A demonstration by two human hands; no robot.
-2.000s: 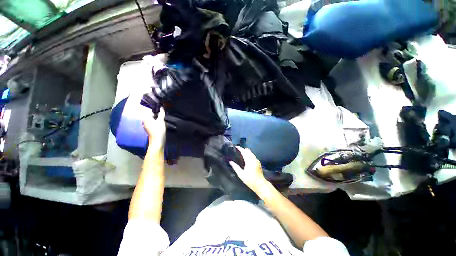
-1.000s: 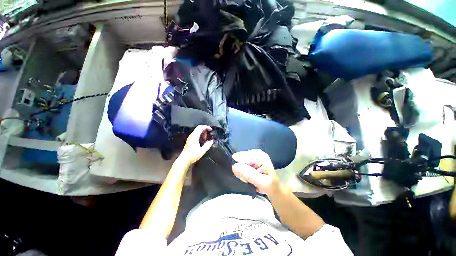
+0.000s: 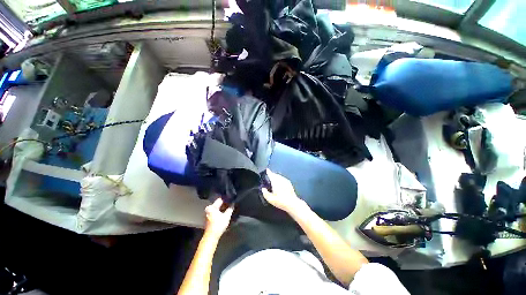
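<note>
A black garment piece (image 3: 228,152) lies bunched over the middle of the blue padded form (image 3: 317,183) and hangs over its front edge. My left hand (image 3: 219,214) grips its lower edge in front of the form. My right hand (image 3: 279,191) holds the garment's edge to the right, at the form's front side. The fingertips of both hands are partly hidden in the dark cloth. A white cloth strip (image 3: 177,135) lies across the form's left end.
A steam iron (image 3: 394,229) rests right of the form, its black hoses running right. A large dark garment pile (image 3: 311,109) lies behind. A second blue form (image 3: 444,85) is at the back right. An open white compartment (image 3: 124,95) with fittings stands at the left.
My left hand has moved down to the garment's near edge. My right hand, earlier just off the cloth, has taken hold of its right side. The garment's near part is pulled toward me.
</note>
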